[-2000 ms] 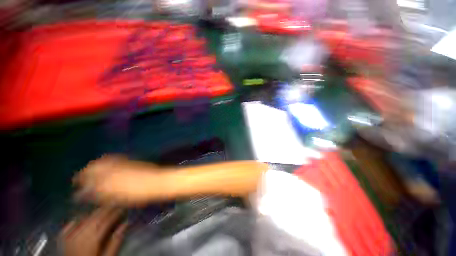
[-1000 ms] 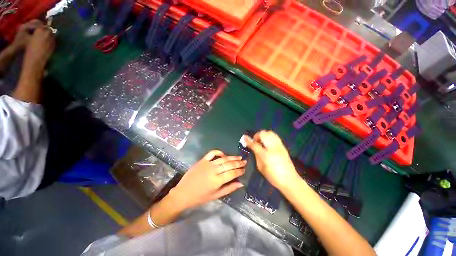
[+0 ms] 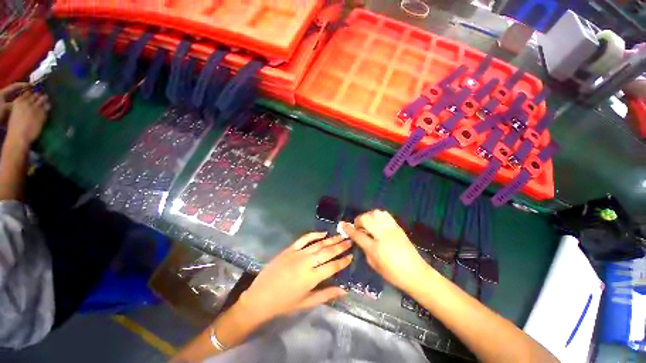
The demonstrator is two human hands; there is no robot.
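Observation:
My right hand pinches a small white piece over a dark watch on the green bench. My left hand lies palm down beside it, fingers spread, fingertips close to the white piece; what lies under them is mostly hidden. A dark square watch face shows just beyond the fingertips. More dark watches lie in a row to the right of my right hand. Purple-strap watches lie on a red-orange grid tray behind the work.
Sticker sheets lie left of my hands, with red scissors beyond. Stacked red trays with dark straps stand at the back left. A paper sheet with a blue pen and a black item are at right. Another person's hands show far left.
Since the blurred earliest view, the picture has steadied over the bench. In the last second, the dark face has come into view beyond my fingertips; the white piece remains in my right hand.

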